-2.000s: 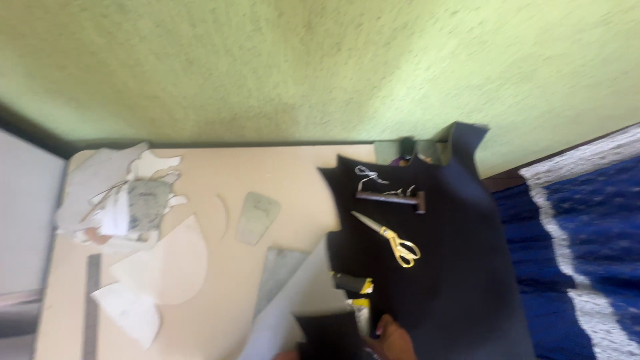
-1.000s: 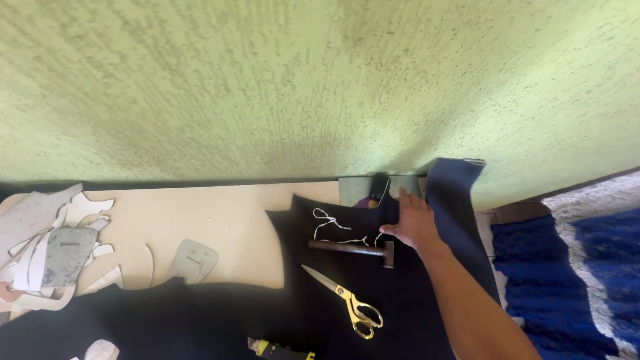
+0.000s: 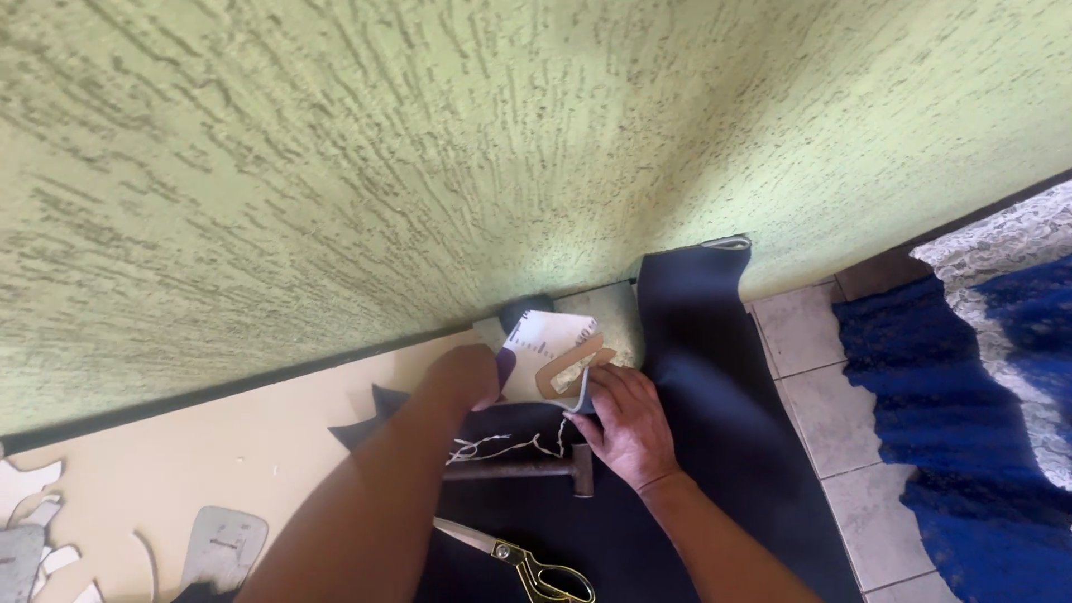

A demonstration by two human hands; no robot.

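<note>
Dark sheet material (image 3: 729, 452) covers the right part of the table, and its far right end stands folded up near the wall. My right hand (image 3: 624, 414) grips the sheet's far edge, lifting it with its pale underside showing. My left hand (image 3: 469, 377) is at the same edge, beside a white printed piece (image 3: 544, 335); its fingers are mostly hidden, so its hold is unclear. A tan cut-out piece (image 3: 557, 368) lies between the hands. Below them a hammer (image 3: 536, 469), tangled white cord (image 3: 502, 444) and gold-handled scissors (image 3: 523, 561) rest on the dark sheet.
A textured green wall (image 3: 419, 167) borders the table's far edge. Left on the tabletop (image 3: 318, 419) lie a grey template (image 3: 224, 540) and white scraps (image 3: 33, 486). Blue fabric with white lace (image 3: 997, 402) hangs at the right over a tiled floor (image 3: 829, 410).
My left arm has come into view and reached the sheet's far edge. My right hand, which lay flat near that edge, now lifts it, and the white and tan pieces show. The view has shifted.
</note>
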